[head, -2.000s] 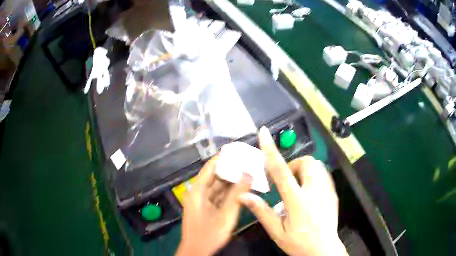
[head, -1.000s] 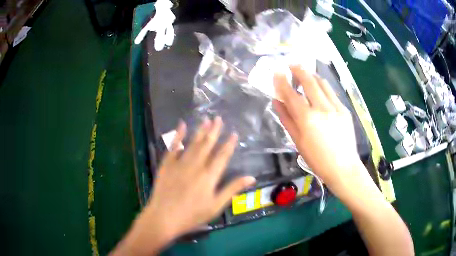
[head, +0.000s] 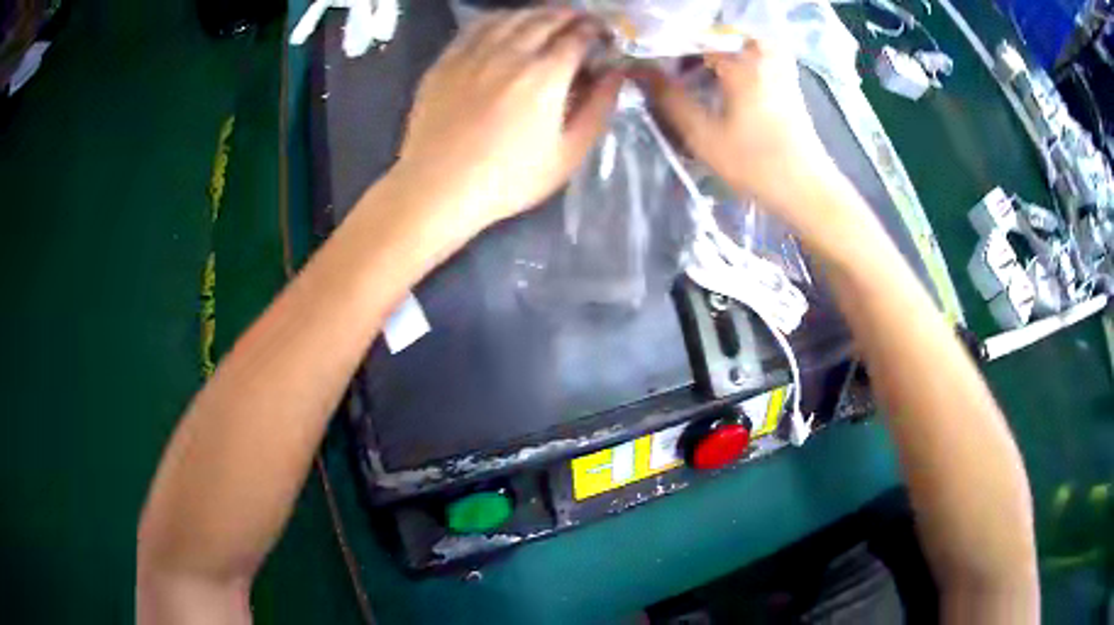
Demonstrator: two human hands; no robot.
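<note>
My left hand (head: 507, 104) and my right hand (head: 745, 116) are close together at the top centre, over the fixture area on the black machine base (head: 489, 354). Their fingers are bent at the crinkled clear film (head: 684, 27). The adapter body does not show; the fingers and film hide that spot. A white cord bundle (head: 745, 278) runs down from between the hands and lies over the slotted clamp bar (head: 723, 342), its small plug hanging at the front edge. Whether either hand grips the adapter or the film cannot be made out.
The red emergency stop (head: 717, 442) and a green button (head: 479, 510) are on the machine's front. A white glove (head: 367, 25) lies at left rear. On the right, adapters (head: 1004, 275) are piled on the green conveyor behind a white divider bar (head: 1044, 327).
My left hand has moved from the front left of the base up to the fixture. My right hand has moved slightly up. The white adapter no longer shows, and the cord bundle is now visible.
</note>
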